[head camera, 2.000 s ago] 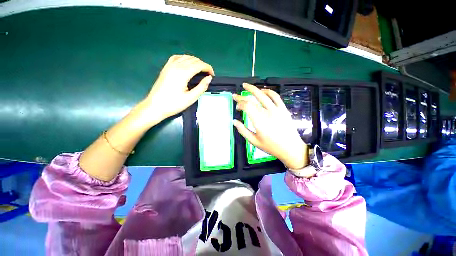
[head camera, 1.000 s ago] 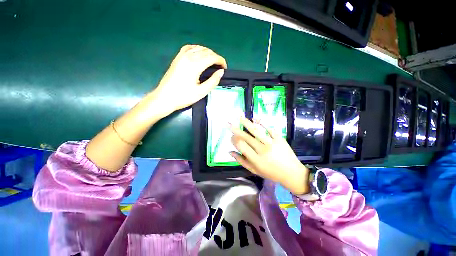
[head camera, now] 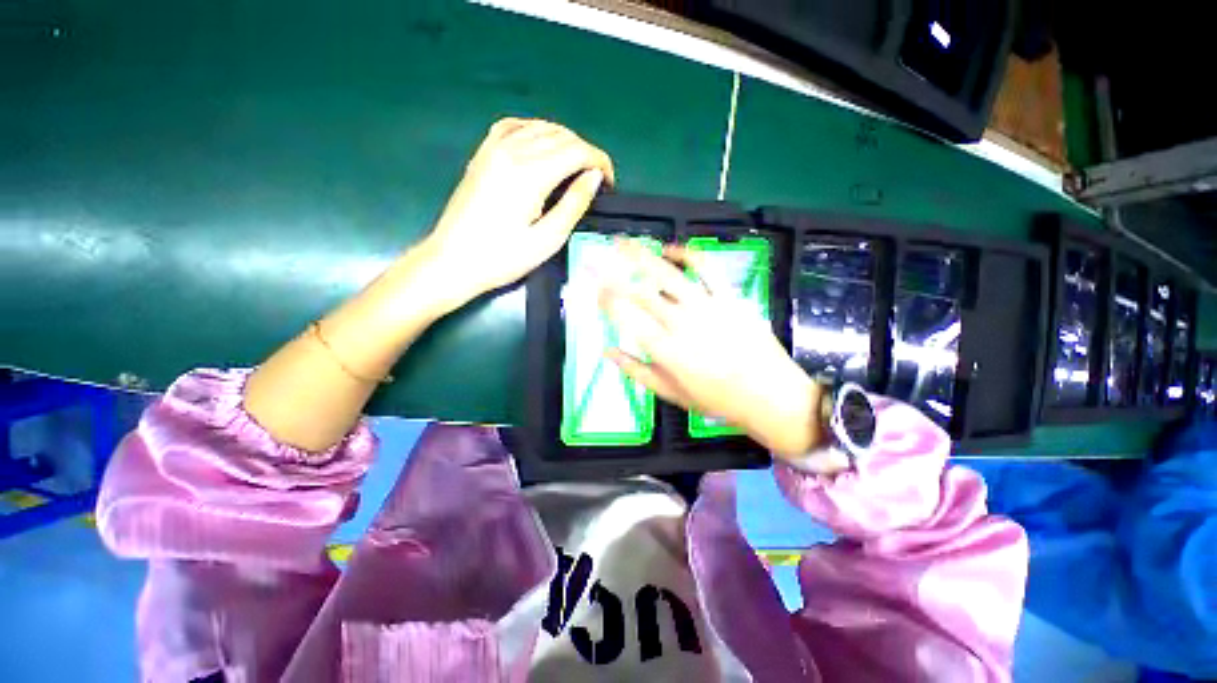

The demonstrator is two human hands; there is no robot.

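The black foam tray (head camera: 545,387) lies in front of me. Its leftmost smartphone (head camera: 607,400) has a white screen with a green border and green lines. The second smartphone (head camera: 754,267) is also lit green and white, partly covered by my right hand. My left hand (head camera: 514,214) is curled round the tray's far left corner, thumb and fingers closed on it. My right hand (head camera: 714,340) has its fingers spread over the upper part of the leftmost screen and holds nothing. Two dark smartphones (head camera: 836,320) with glare sit further right.
The tray's rightmost slot (head camera: 1001,340) holds no phone. A neighbouring tray with dark phones (head camera: 1074,334) is at the right, near a person's blue sleeve (head camera: 1174,514). A black back tray (head camera: 854,47) lies beyond the white strip on the green bench (head camera: 267,200).
My right hand went from the second phone to the lower leftmost screen, then up to its top. Green lines now cross both lit screens. The tray appears further right in view.
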